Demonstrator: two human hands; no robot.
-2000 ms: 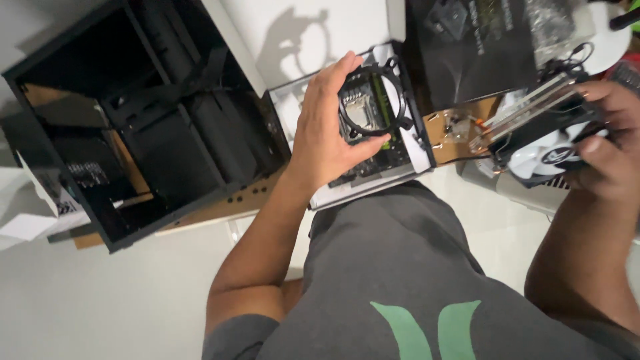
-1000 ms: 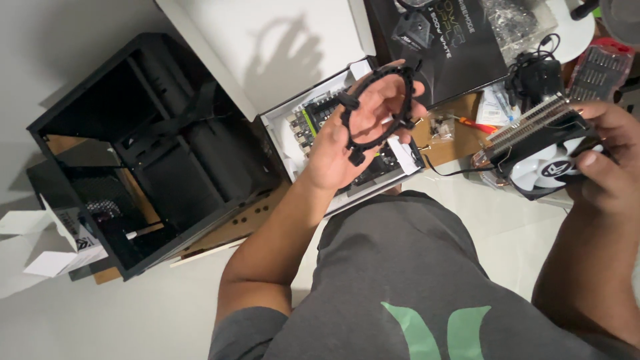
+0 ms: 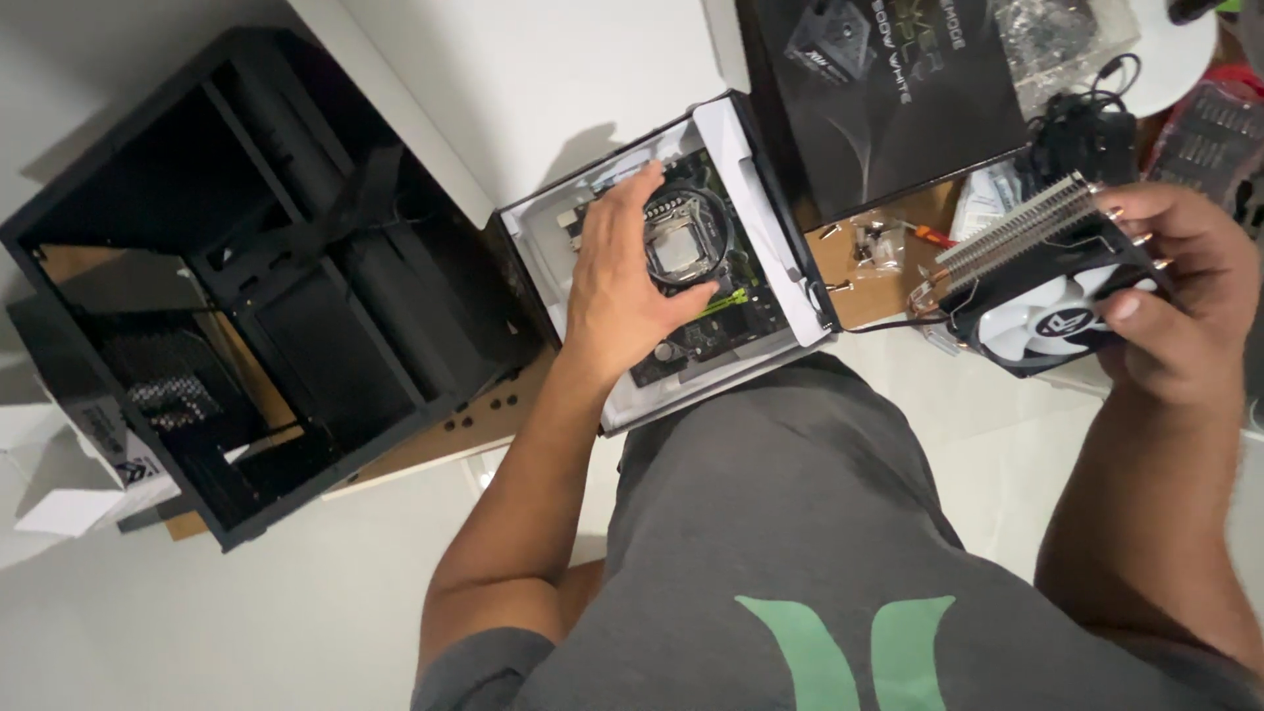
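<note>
A motherboard (image 3: 746,286) lies in an open box with white lining. My left hand (image 3: 622,276) is over it, thumb and fingers curved around a black plastic mounting ring (image 3: 729,232). The ring surrounds the CPU socket (image 3: 681,247); whether it rests on the board cannot be told. At the right, my right hand (image 3: 1185,281) grips a CPU cooler (image 3: 1027,237) with metal fins, copper heat pipes and a white-bladed fan (image 3: 1071,321). A black cable runs from the cooler toward the box.
A black computer case (image 3: 326,326) stands open at the left. The box's raised white lid (image 3: 573,79) is behind the motherboard. A black power supply box (image 3: 889,109), small bags of screws (image 3: 877,245), a red-handled tool (image 3: 928,235), coiled cables (image 3: 1081,138) and a bit set (image 3: 1210,138) lie at the right.
My left hand has lowered the black ring from above the box to around the CPU socket, turning from palm up to palm down. My right hand still holds the cooler.
</note>
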